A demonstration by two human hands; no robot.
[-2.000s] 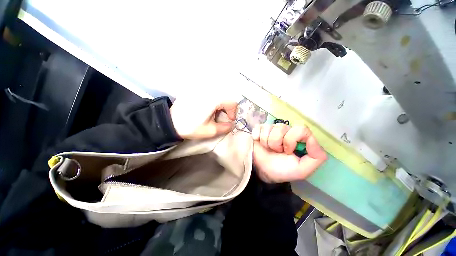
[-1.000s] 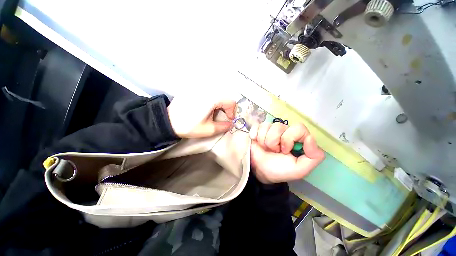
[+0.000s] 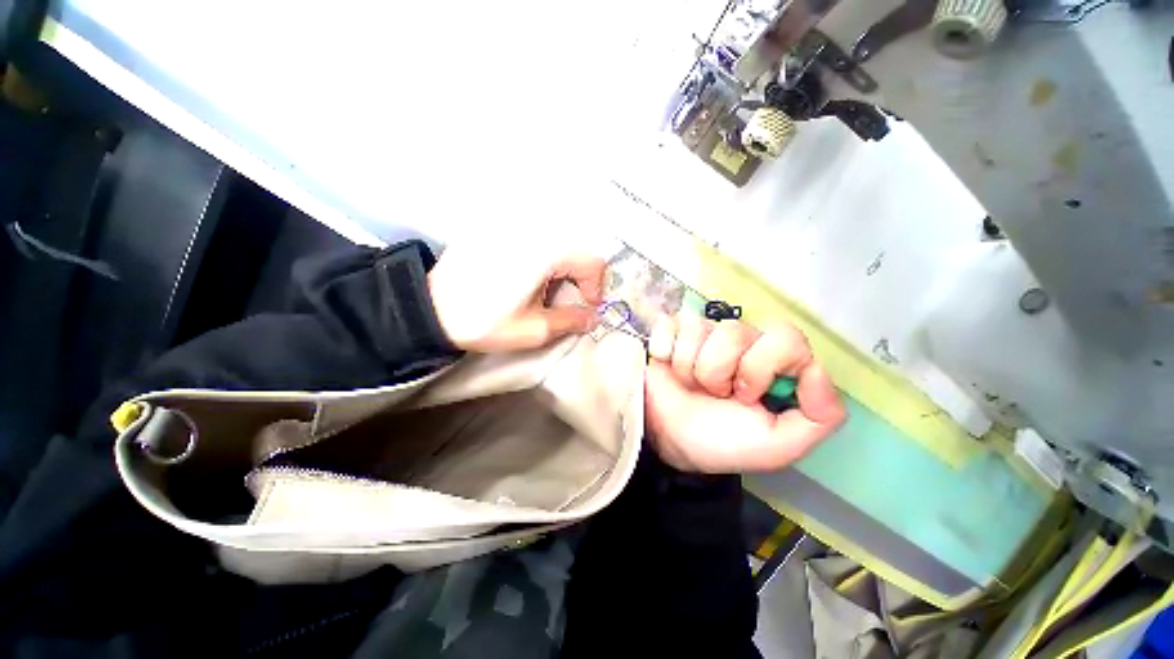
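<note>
The beige handbag [image 3: 386,525] lies open on my lap, its dark zipper [image 3: 337,475] showing inside. A D-ring [image 3: 167,438] hangs at its far left end, beside a bit of yellow edging. Another D-ring [image 3: 617,317] stands up at the right end, between my hands. My left hand [image 3: 515,303] pinches the bag's edge beside this ring. My right hand [image 3: 734,393] is closed around a green handle [image 3: 780,391], its fingertips at the bag's right rim. The tool's shaft and the ring's tab are mostly hidden by the fingers.
A large white sewing machine [image 3: 1017,167] fills the upper right. A small black loop [image 3: 722,310] lies just beyond my right fingers. The green table surface [image 3: 921,496] has pale yellow tape along it. Beige bags with yellow strips [image 3: 1094,579] hang at the lower right.
The bag and both hands have shifted slightly left since the earliest frame. The right fist has turned a little around the green handle. The grip of both hands looks the same.
</note>
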